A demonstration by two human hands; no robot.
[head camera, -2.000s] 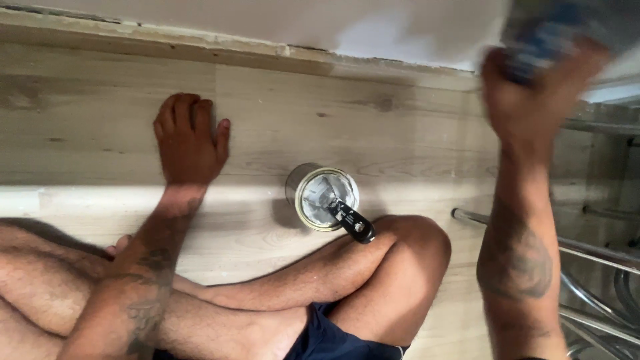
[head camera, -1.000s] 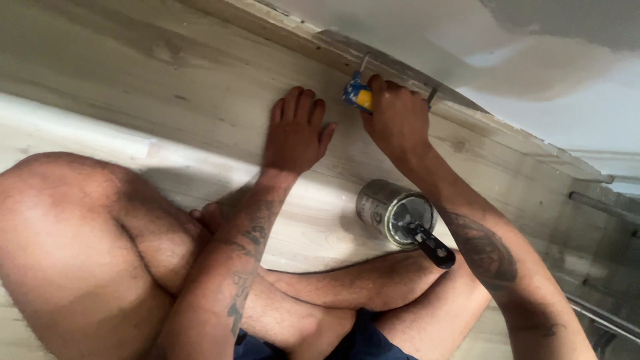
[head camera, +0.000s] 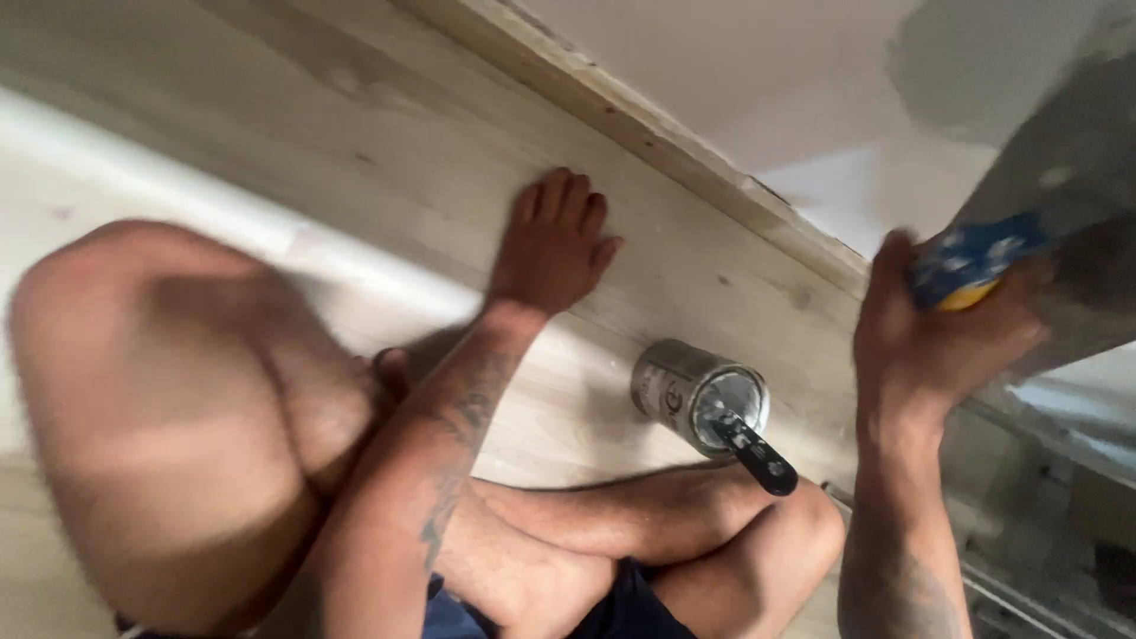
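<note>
My left hand [head camera: 559, 244] rests palm down on the wood-look floor [head camera: 355, 160], fingers a little spread, holding nothing. At the right, my right hand [head camera: 950, 328] grips the blue and yellow handle of a wide-bladed filling knife [head camera: 981, 257], whose handle is spotted with white. Its broad dark blade, blurred, lies against or close in front of the wall; contact cannot be told. An open metal tin [head camera: 683, 386] of white paste stands on the floor between my arms. A black-handled tool [head camera: 759, 457] leans in the tin, its lower end hidden in the paste.
A rough wooden strip [head camera: 657, 146] runs along the foot of the white wall [head camera: 754, 71], which has a grey patch. My bent legs [head camera: 160, 399] are below and left of the tin. Metal tubes [head camera: 1021, 595] lie at the lower right.
My right hand has moved with the knife from the strip at the wall's foot to the right, near the wall face. My left hand stays on the floor. The view has shifted.
</note>
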